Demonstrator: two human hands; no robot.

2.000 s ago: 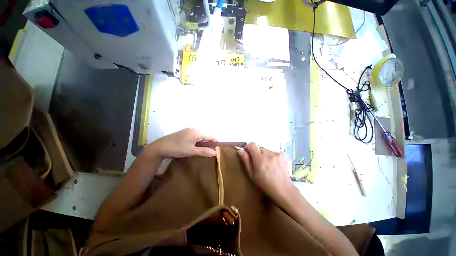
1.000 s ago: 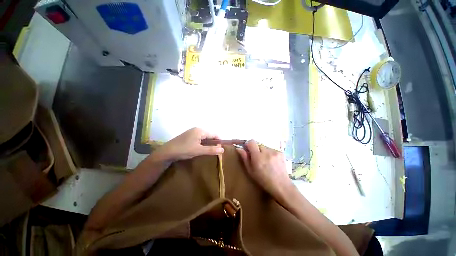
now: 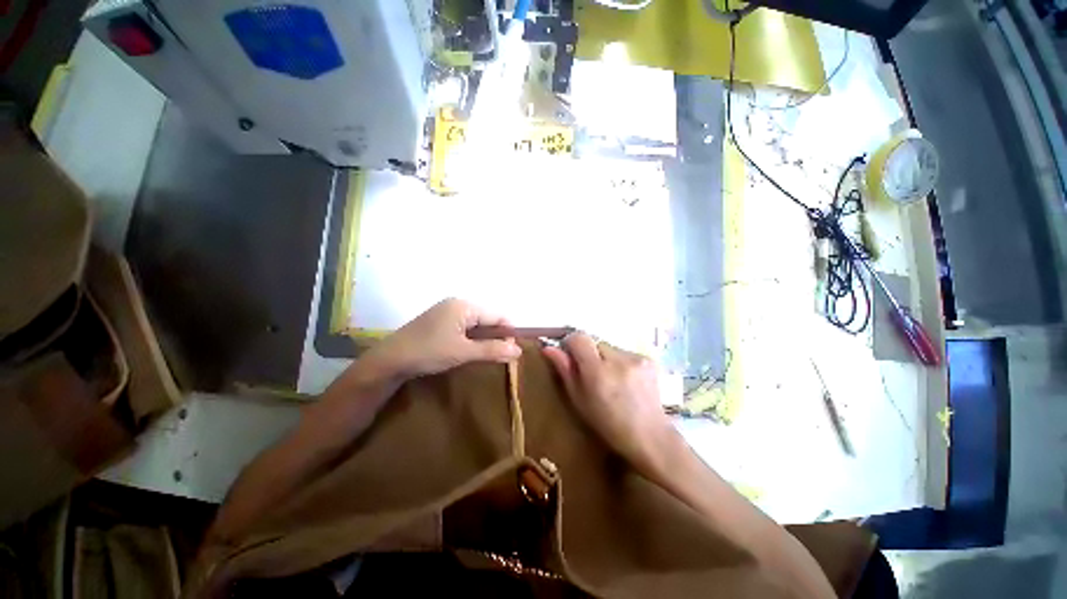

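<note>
A large brown bag body lies over the table's front edge and my lap, its dark opening towards me. A tan binding tape runs down its middle, and gold zipper teeth show in the opening. My left hand pinches the far, reddish-brown bag edge left of the tape. My right hand holds the same edge on the right. Something small and shiny shows at its fingertips, too small to name. Both hands are bare.
The white machine head stands at upper left beyond a bright white plate. Brown bag bodies are piled at left. At right lie a black cable, red-handled screwdriver, tape roll and slim metal tool.
Since the oldest frame, the view has shifted slightly. My right hand has moved a little left along the edge. The bag opening gapes slightly differently; both hands keep their hold.
</note>
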